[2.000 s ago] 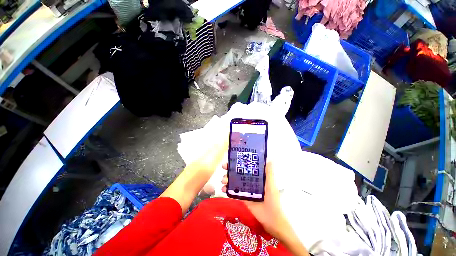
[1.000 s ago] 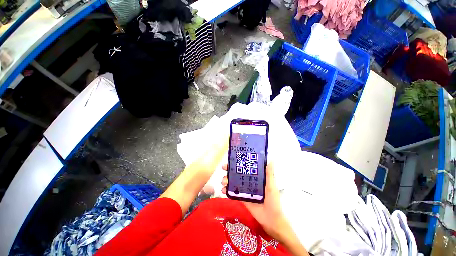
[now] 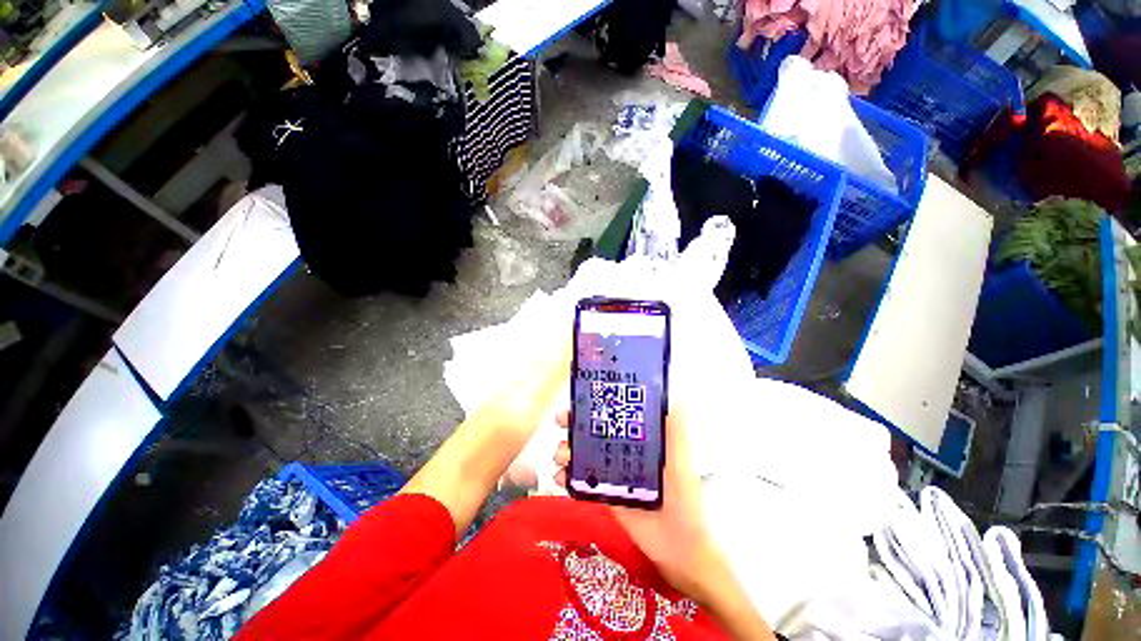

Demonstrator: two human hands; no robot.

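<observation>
A smartphone [image 3: 618, 407] with a dark frame is upright in front of me, its screen lit with a square QR code and text. My right hand [image 3: 673, 501] holds it from below and the right, with fingertips at its left edge. My left hand [image 3: 531, 391] reaches over the white garment heap [image 3: 788, 438]; it is overexposed, and its fingers are hidden behind the phone or lost in the white. Folded white pieces [image 3: 957, 564] with darker edges lie right of the heap.
A blue crate [image 3: 820, 251] with black cloth stands beyond the heap. Blue-and-white pieces [image 3: 238, 564] fill a crate at lower left. Black garments [image 3: 369, 200] hang at the left bench [image 3: 207, 288]. A pale board [image 3: 920, 313] stands right; pink pieces [image 3: 832, 38] lie beyond.
Both hands and the phone stay almost still. The text around the code on the screen looks slightly different.
</observation>
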